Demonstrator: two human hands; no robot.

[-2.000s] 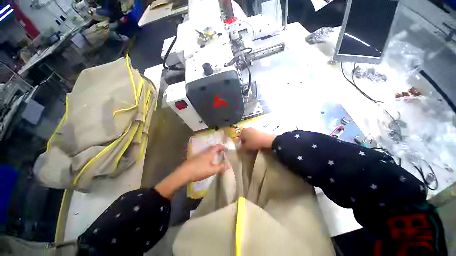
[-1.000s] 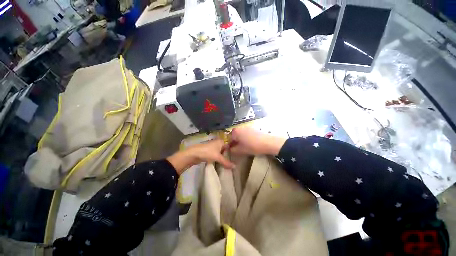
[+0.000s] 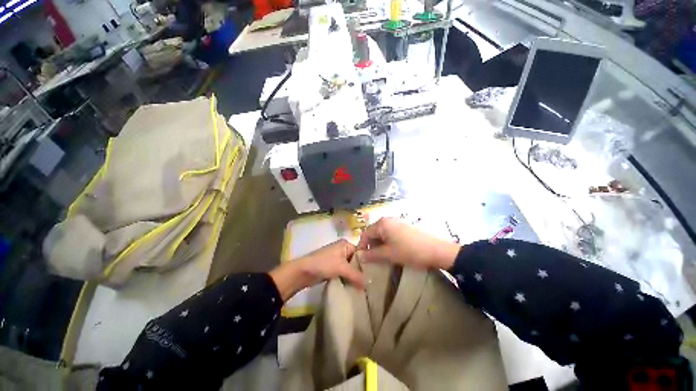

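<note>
A large beige cloth (image 3: 450,328) with a yellow-bound edge hangs in deep folds towards me. My left hand (image 3: 324,263) pinches its upper edge from the left. My right hand (image 3: 401,243) pinches the same edge from the right, and the fingertips of both hands meet. They are just in front of the small brass-coloured clamp (image 3: 357,220) under the machine head (image 3: 338,174), which has a dark grey front plate and a red logo. The white work plate (image 3: 309,238) with yellow edges shows left of the cloth. The exact spot between my fingertips is partly hidden.
A tall stack of beige pieces with yellow edges (image 3: 164,168) lies at the left. A grey-framed screen (image 3: 555,90) stands at the back right, with a cable below. Crumpled clear plastic (image 3: 626,237) and small brownish pieces (image 3: 608,188) lie at the right. A small reddish tool (image 3: 504,232) lies right of the needle.
Both hands have come slightly towards me from the clamp with the cloth, leaving a small gap. My left hand has come in against my right. The camera view has shifted.
</note>
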